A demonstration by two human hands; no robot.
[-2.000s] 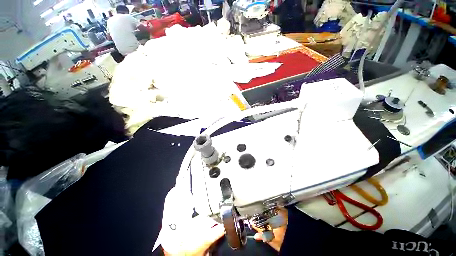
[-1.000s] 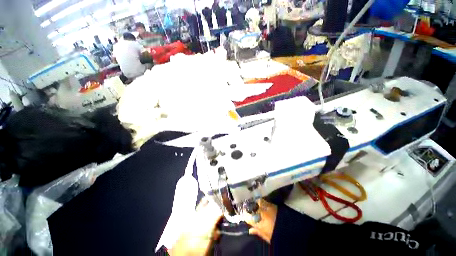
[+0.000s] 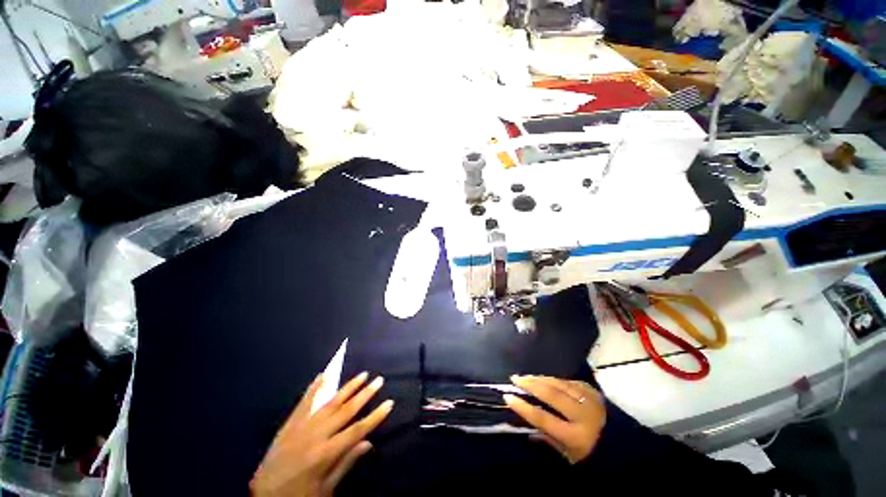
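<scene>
A large dark garment panel [image 3: 253, 301] spreads over the table and lap. A dark strip area with pale edge lines [image 3: 471, 406] lies on it between my hands, and a short dark slot runs up from its left end. My left hand [image 3: 325, 437] rests on the panel left of the strip, fingers spread, beside a narrow white pointed piece [image 3: 331, 377]; whether it touches that piece is unclear. My right hand [image 3: 563, 413] lies flat with fingertips on the strip's right end. The presser foot area [image 3: 500, 311] of the white sewing machine [image 3: 593, 218] is above the strip.
A white oval lamp [image 3: 412, 274] stands left of the needle. Shears with red and yellow-orange loops [image 3: 670, 335] lie on the table at right. Black heap [image 3: 146, 146], clear plastic bags [image 3: 146, 257] and a basket [image 3: 34, 442] are at left. A cream cloth pile [image 3: 389, 82] lies behind.
Both hands have come out from under the machine head towards me and are now on the panel. The strip area now shows. The view has tilted down.
</scene>
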